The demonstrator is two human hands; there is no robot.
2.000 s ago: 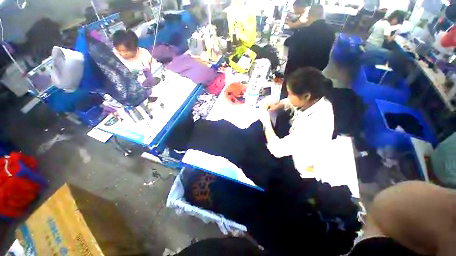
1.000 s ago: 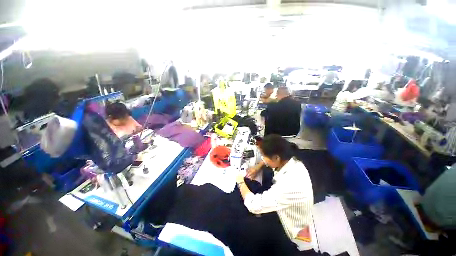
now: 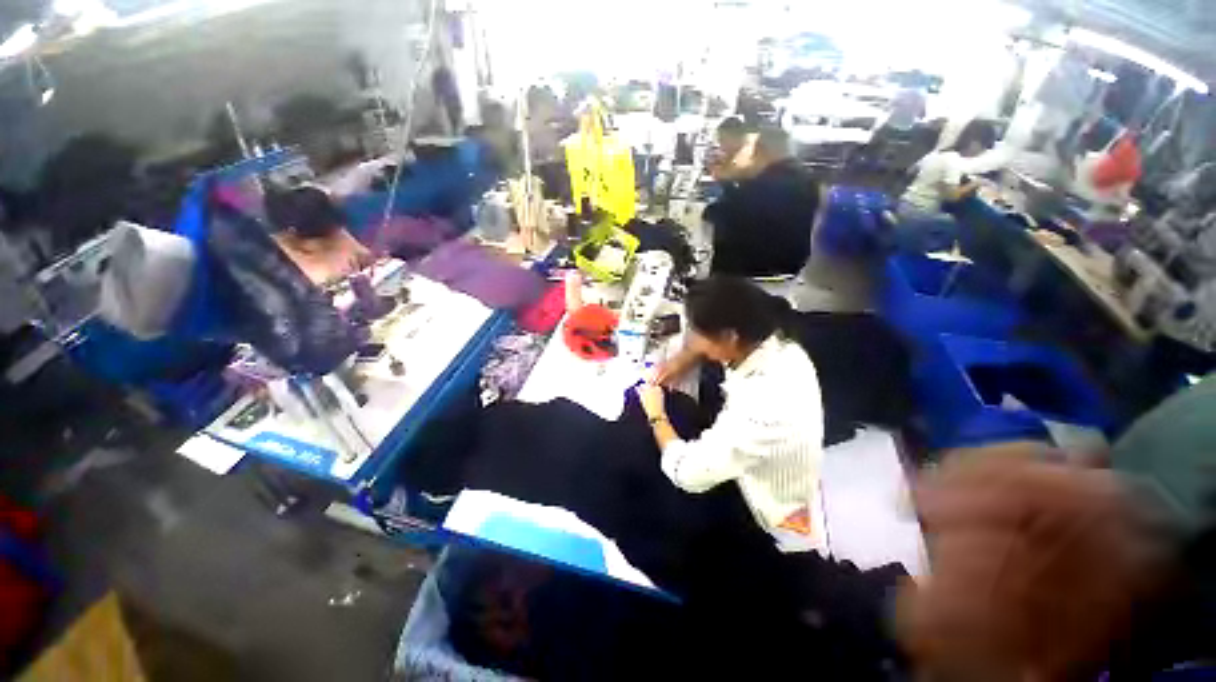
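My right hand (image 3: 1034,566) is large and blurred at the lower right of the head view; its fingers cannot be made out, and nothing held can be seen. My left hand is not in view. Black garment pieces (image 3: 574,460) lie in a large heap over the sewing table (image 3: 554,536) in front of me. A person in a white striped shirt (image 3: 767,426) sits there with both hands at the cloth near a white sewing machine (image 3: 646,293). A round orange-red tray (image 3: 590,332) lies beside the machine.
A lined bin (image 3: 424,642) with dark pieces stands at the table end. A carton (image 3: 87,649) and red pieces (image 3: 16,586) are at lower left. Blue crates (image 3: 920,380) stand at right. Another person sits at the left table (image 3: 420,360). Grey-green cloth (image 3: 1174,446) shows at the right rim.
The view has tilted up from the first frame, then slightly down again. The large blurred hand shows at lower right, absent one second ago. The seated person's hands remain at the cloth.
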